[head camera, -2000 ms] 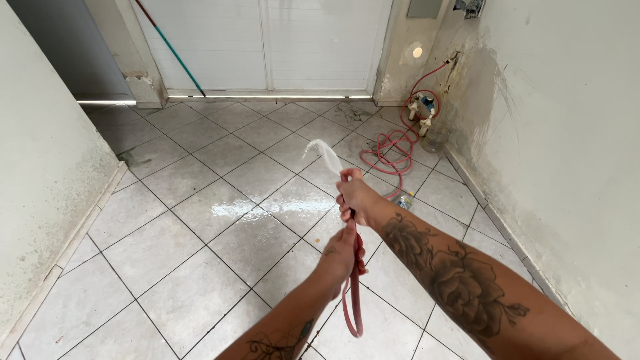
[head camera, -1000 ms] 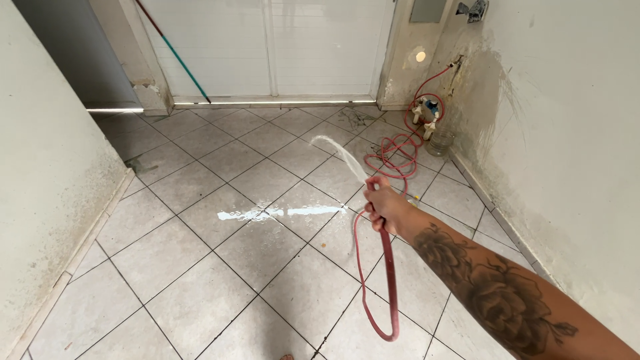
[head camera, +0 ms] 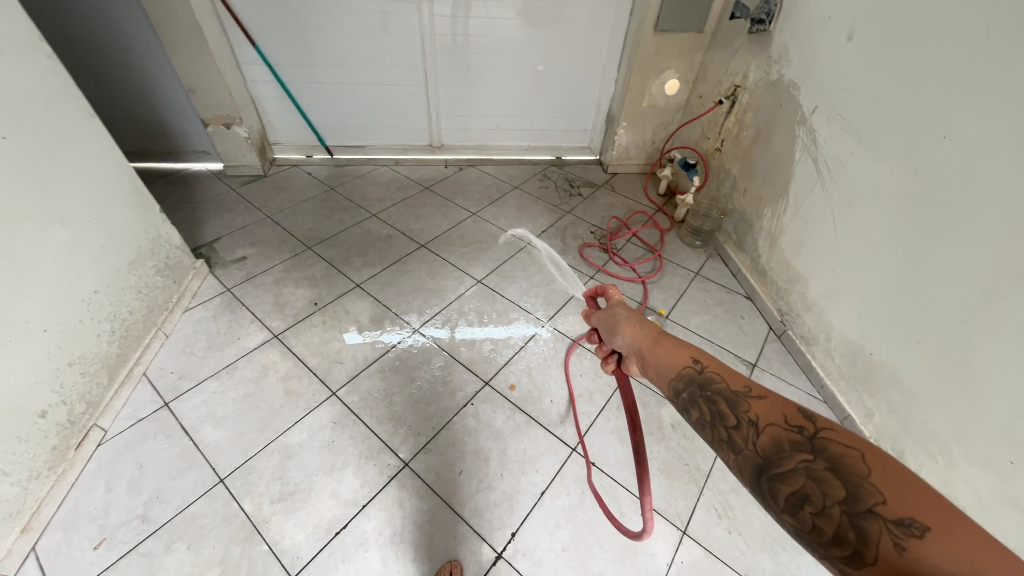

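Observation:
My right hand point(head camera: 614, 328) grips the end of a red garden hose point(head camera: 636, 448) a little right of the middle of the view. A stream of water point(head camera: 548, 260) arcs from the hose end toward the left. Below the hand the hose hangs in a long loop, then runs back to loose coils point(head camera: 632, 248) on the tiled floor. Wet tiles point(head camera: 444, 334) left of the hand reflect a bright strip of light. My left hand is out of the frame.
A white panelled door point(head camera: 432, 80) closes the far side, with a green and dark red pole point(head camera: 280, 82) leaning on it. Bottles point(head camera: 684, 180) and a clear plastic container point(head camera: 701, 224) stand in the far right corner. Stained walls flank the floor; toes point(head camera: 450, 568) show at the bottom edge.
Two seconds ago my left hand was on the hose below my right; it has let go and left the view. The hose now hangs in a wider loop, with water still flowing.

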